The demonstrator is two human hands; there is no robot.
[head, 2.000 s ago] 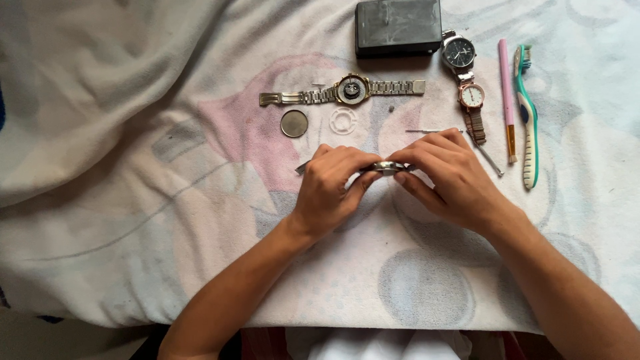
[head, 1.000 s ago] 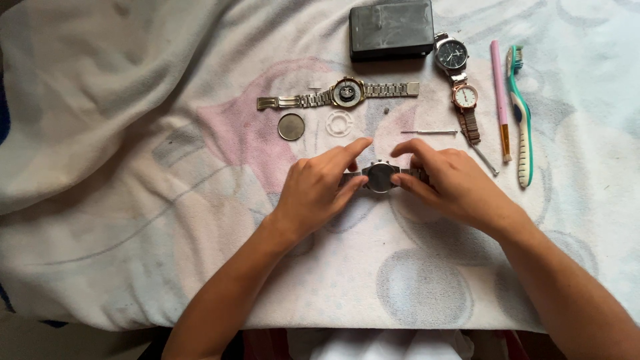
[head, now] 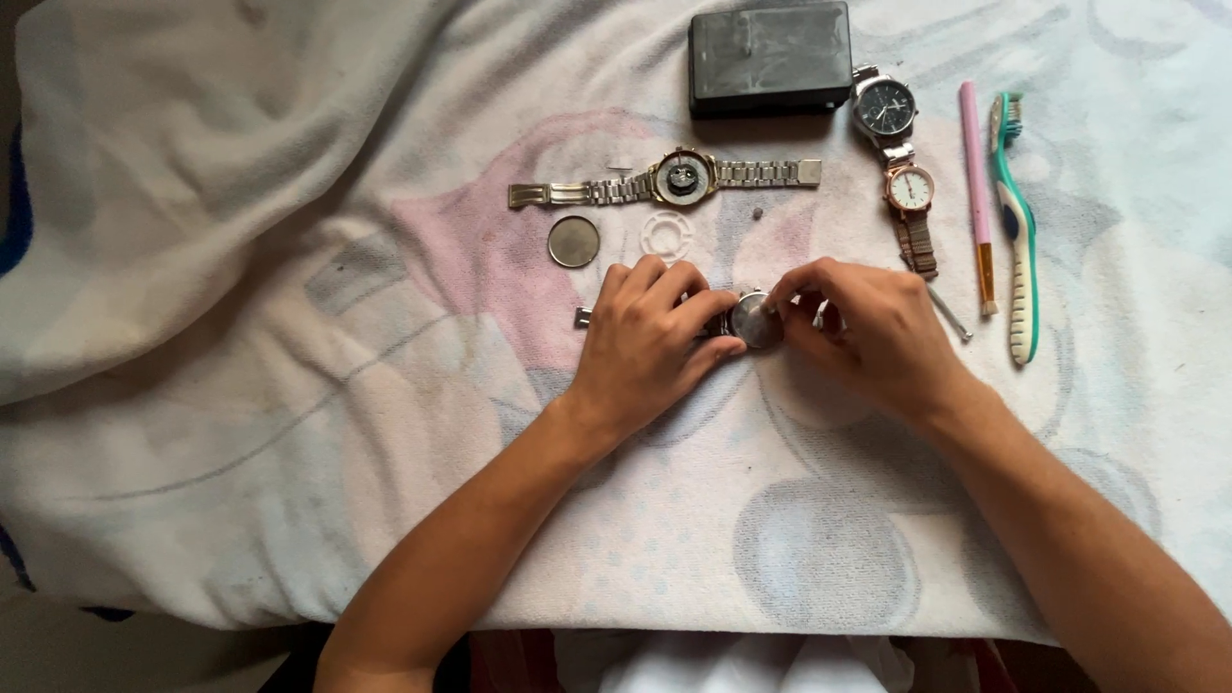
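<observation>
A wristwatch with a metal band lies face or back up between my hands; which side shows I cannot tell. My left hand grips it at the left of its case, with the band's end sticking out past my fingers. My right hand has its fingers bent at the case's right edge; whether it holds a small tool there is hidden. Above them lies an opened metal-band watch with its inside showing. A round metal case back and a white plastic ring rest just below that watch.
A black box stands at the top. To its right lie a black-dial watch, a white-dial watch, a pink-handled brush, a toothbrush and a thin metal tool. A small dark part sits on the blanket.
The watch between my hands was edge-on at first and now shows its round face or back. My right fingers have come to the case's right edge. A thin metal tool seen above my right hand earlier no longer shows.
</observation>
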